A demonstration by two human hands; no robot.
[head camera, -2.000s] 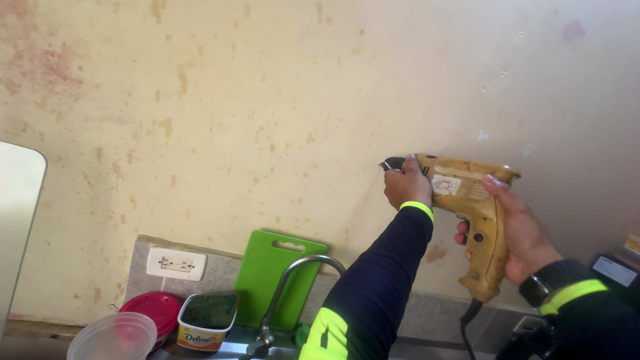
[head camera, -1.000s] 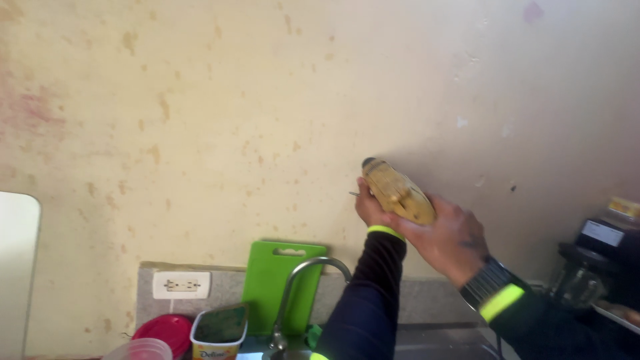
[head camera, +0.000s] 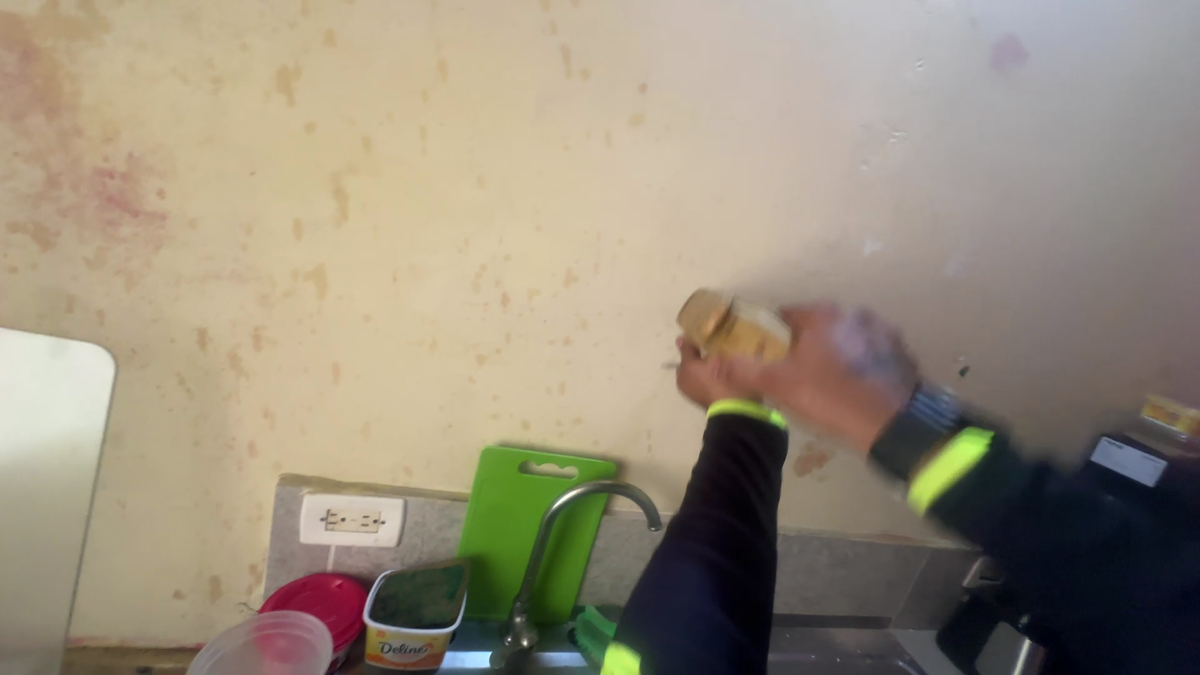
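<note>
A yellow corded power drill (head camera: 736, 326), worn and partly blurred, is held in front of the stained cream wall (head camera: 487, 234). My right hand (head camera: 839, 370), with a dark watch at the wrist, is closed around the drill's body from the right. My left hand (head camera: 714, 373) is at the drill's lower left, its fingers closed at the tool's front part. A thin metal bit (head camera: 669, 365) seems to poke out to the left of the left hand. The drill's handle and cord are hidden behind my hands.
Below are a steel gooseneck faucet (head camera: 544, 534), a green cutting board (head camera: 483, 534), a wall outlet (head camera: 352, 520), a margarine tub (head camera: 408, 647), a clear plastic container (head camera: 267, 647) and a red lid (head camera: 323, 600). A white panel (head camera: 47, 487) stands left; a dark appliance (head camera: 1120, 469) is at right.
The drill, seen side-on two seconds ago with its handle down, has been turned in my hands. My right hand has moved from the handle to the body, closer to my left hand.
</note>
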